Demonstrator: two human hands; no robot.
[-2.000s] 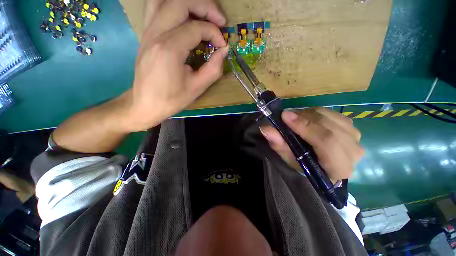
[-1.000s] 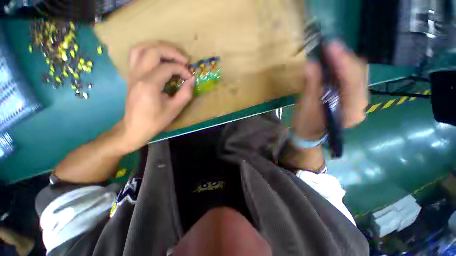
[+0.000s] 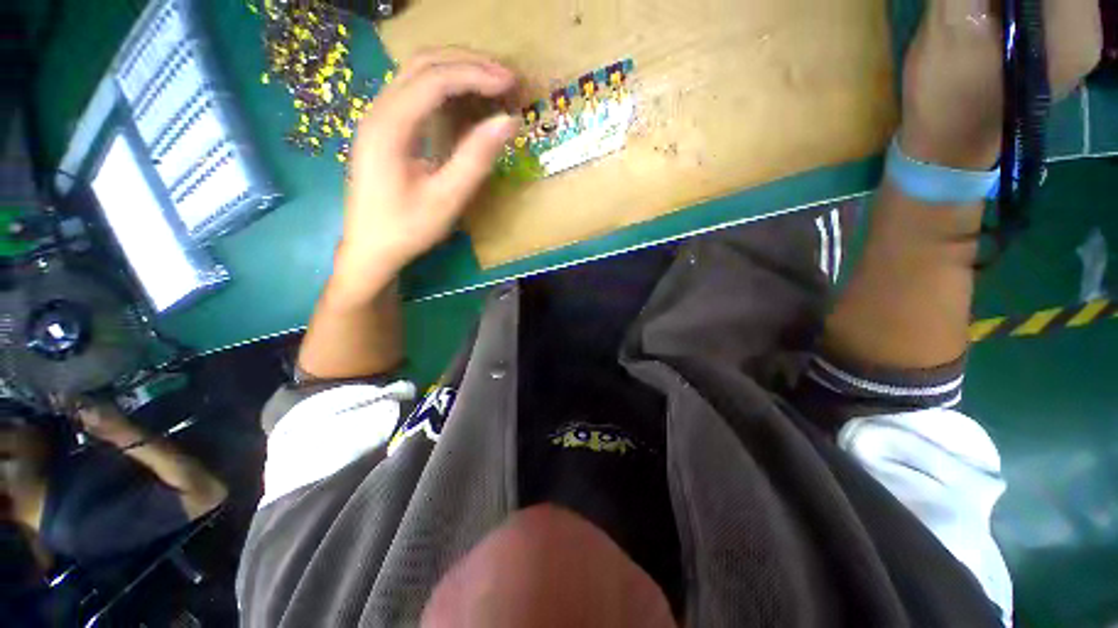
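The PCB panel (image 3: 589,139) lies slightly tilted on the tan work board (image 3: 748,111), with a row of small blue-and-orange tabs along its far edge. My left hand (image 3: 423,160) is at the panel's left end, thumb and forefinger apart, with nothing seen between them. My right hand (image 3: 981,61) is at the top right, cut off by the picture's edge, and holds the black soldering iron (image 3: 1020,117). The iron's tip is out of view. A light blue band is on the right wrist.
A pile of small dark and yellow components (image 3: 321,80) lies left of the board. Component trays (image 3: 184,135) stand farther left. A black fan (image 3: 55,329) and another person's arm (image 3: 159,460) show at lower left.
My right hand has moved with the iron away from the panel to the far right. My left thumb and forefinger have parted. The view has shifted, showing the trays and fan at left.
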